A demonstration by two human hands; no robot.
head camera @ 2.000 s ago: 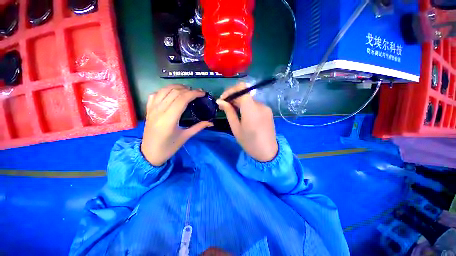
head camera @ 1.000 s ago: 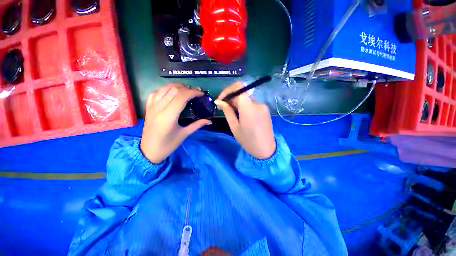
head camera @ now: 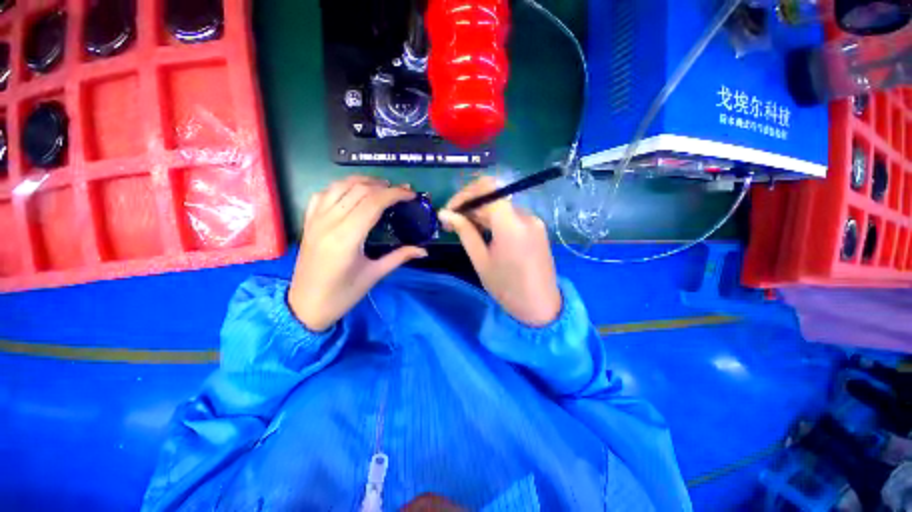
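A round black watch case (head camera: 413,221) with a glossy face is held in front of my chest, just over the bench's near edge. My left hand (head camera: 340,245) grips it from the left, fingers over the top and thumb below. My right hand (head camera: 512,258) holds a thin black stick (head camera: 513,188) like a pen, slanting up to the right. The fingertips of my right hand are at the right side of the case. The stick's lower end is hidden in the fingers.
A black press fixture (head camera: 399,110) with a red ribbed handle (head camera: 467,70) stands ahead. A blue box (head camera: 700,95) with a clear hose (head camera: 655,258) is right of it. Red foam trays with black units lie left (head camera: 128,235) and right (head camera: 800,235).
The view has shifted slightly, so the left tray and press fixture sit further right in it. The black stick's angle has changed a little. Both hands keep their hold.
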